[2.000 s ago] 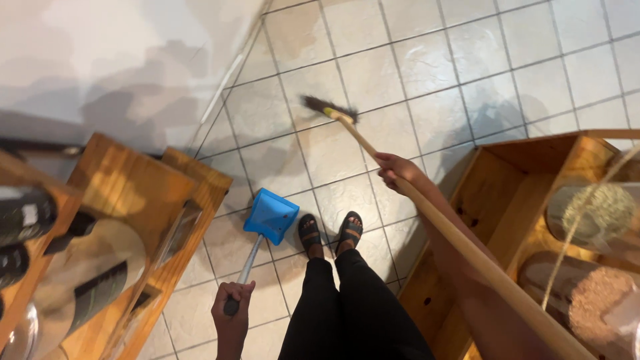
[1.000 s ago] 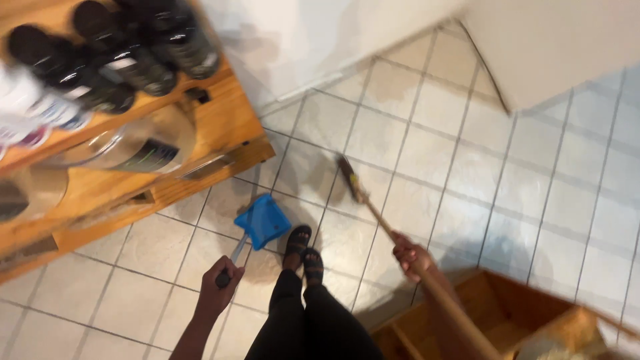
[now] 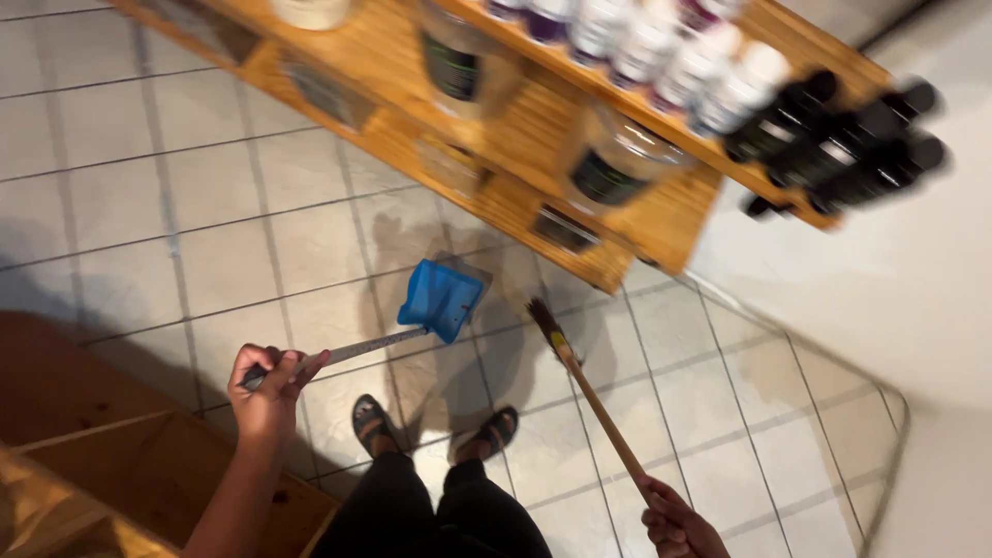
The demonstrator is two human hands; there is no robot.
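Observation:
My left hand (image 3: 271, 380) grips the dark end of the speckled handle of a blue dustpan (image 3: 443, 298). The pan lies over the tiled floor in front of my feet, with a few small dark bits in it. My right hand (image 3: 674, 515) is closed round the wooden stick of a broom (image 3: 608, 415). The dark bristles (image 3: 542, 311) are at the floor, to the right of the dustpan and apart from it, near the corner of a wooden shelf unit.
The wooden shelf unit (image 3: 659, 225) ahead holds large clear jars (image 3: 612, 167), white-capped bottles (image 3: 651, 46) and black bottles (image 3: 845, 147). A white wall (image 3: 891, 294) stands at the right. Wooden bins (image 3: 147, 457) are at the lower left.
The view has swung round strongly, bringing the shelf unit in front of me. The broom head is now by the shelf corner. Both hands have kept their holds.

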